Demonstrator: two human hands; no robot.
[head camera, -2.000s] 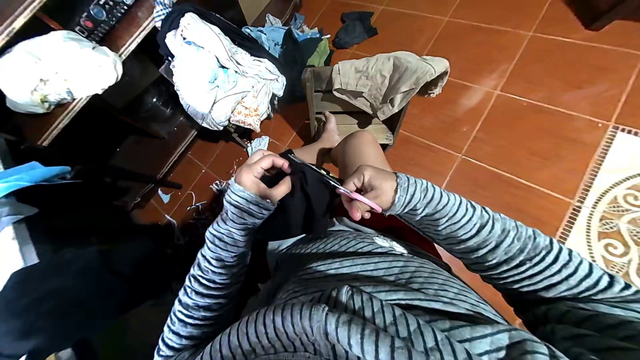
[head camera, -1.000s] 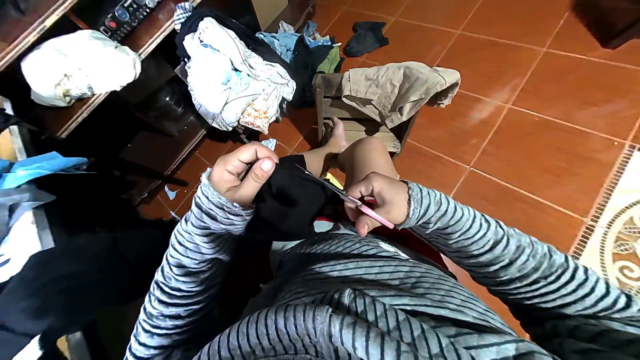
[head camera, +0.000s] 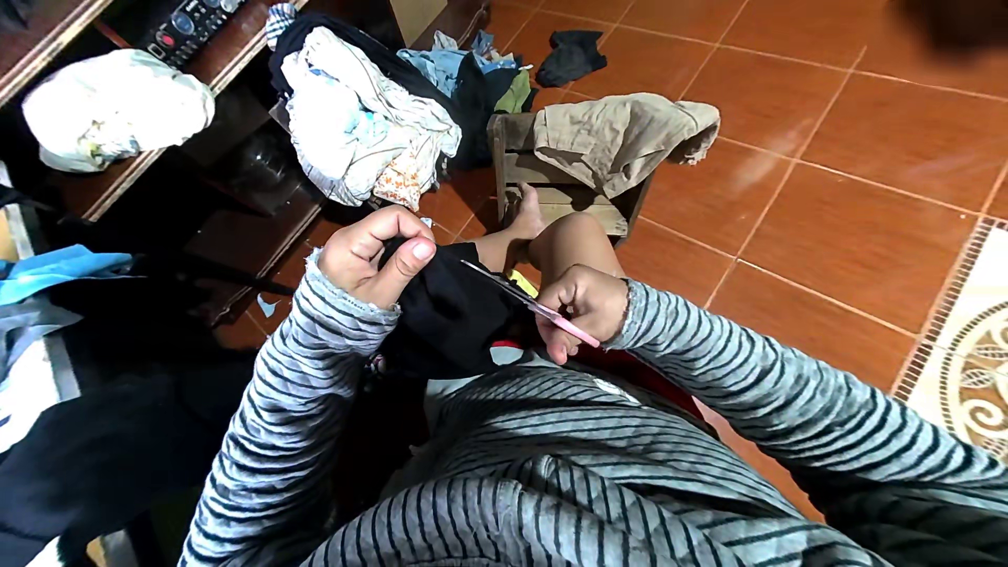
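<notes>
My right hand (head camera: 581, 305) grips a pair of scissors (head camera: 551, 315) with pink handles, its blades pointing up and left over a black cloth (head camera: 457, 311). The blades look nearly closed. At the cloth's upper left, my left hand (head camera: 379, 256) pinches with thumb and fingertips, and the black cloth hangs just beneath it. Whether a thread or an edge of the cloth is between those fingertips is hard to tell. The cloth lies over my lap beside my bare leg (head camera: 579, 248).
A wooden crate (head camera: 551, 169) with a beige cloth (head camera: 622, 138) over it stands ahead. Piled clothes (head camera: 354, 118) lie left of it, near a shelf with a white bundle (head camera: 118, 106) and a remote control (head camera: 189, 27). A dark cloth (head camera: 568, 57) lies on the tiles.
The scissors, close to my left hand at first, are now farther from it, with a gap between the blade tips and the left fingers. The view has shifted slightly.
</notes>
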